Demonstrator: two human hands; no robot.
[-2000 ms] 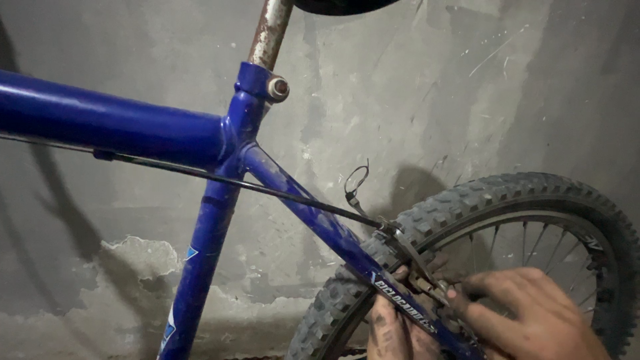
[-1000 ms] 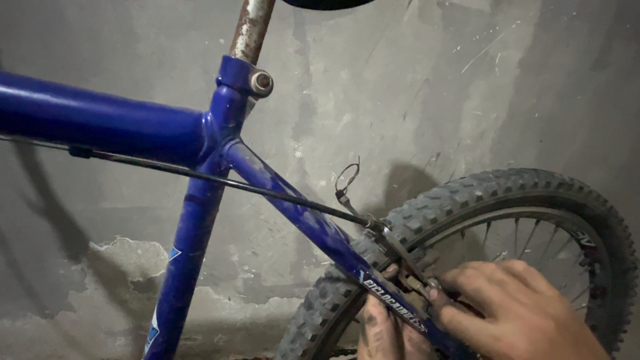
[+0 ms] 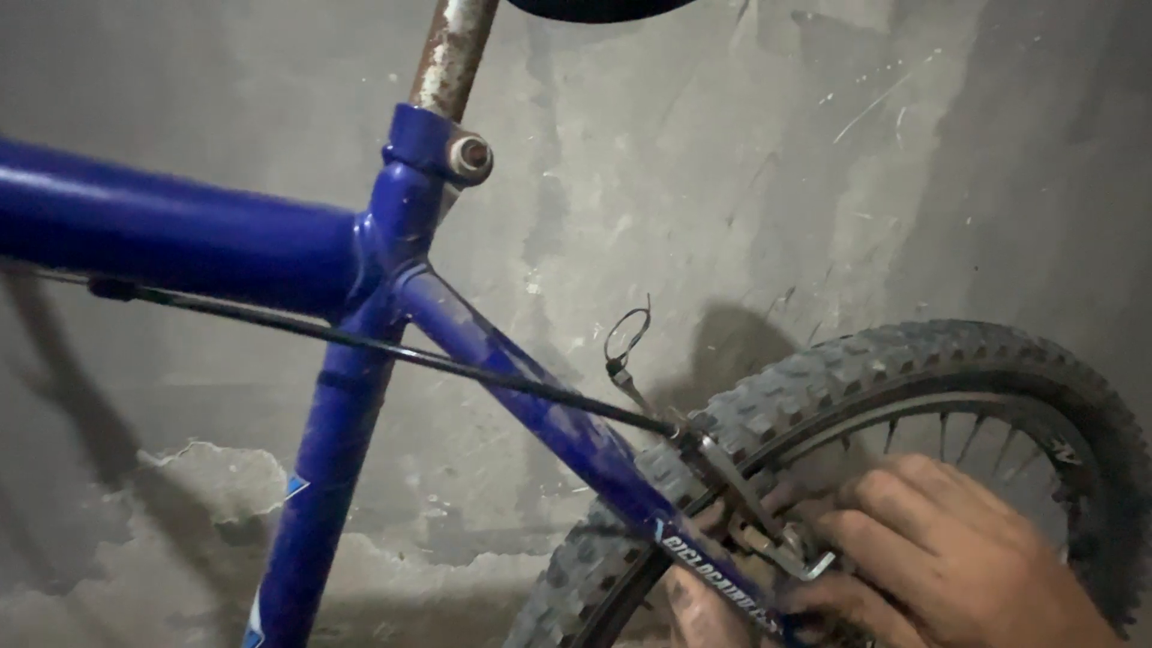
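A blue bicycle frame [image 3: 540,423] slants down to a rear wheel with a knobby tire [image 3: 774,387]. At the rim sits a metal brake arm [image 3: 742,486], joined at its top to a black brake cable [image 3: 531,382]. My right hand [image 3: 945,549] is beside the brake's lower part, fingers bent, close to a small bent metal piece [image 3: 817,567] that looks like a hex key; whether the fingers grip it is unclear. My left hand [image 3: 702,603] shows only partly, below and behind the seat stay, its fingers near the brake; most of it is hidden.
A rusty seat post [image 3: 454,54] rises from the frame's clamp bolt [image 3: 471,157], under a black saddle [image 3: 603,7]. A looped cable end [image 3: 627,333] sticks up above the brake. Behind the bicycle stands a grey wall [image 3: 612,180] with peeling patches.
My right hand's fingers have shifted about the brake's lower part, and the bent metal piece now shows beside them. My left hand stays behind the seat stay.
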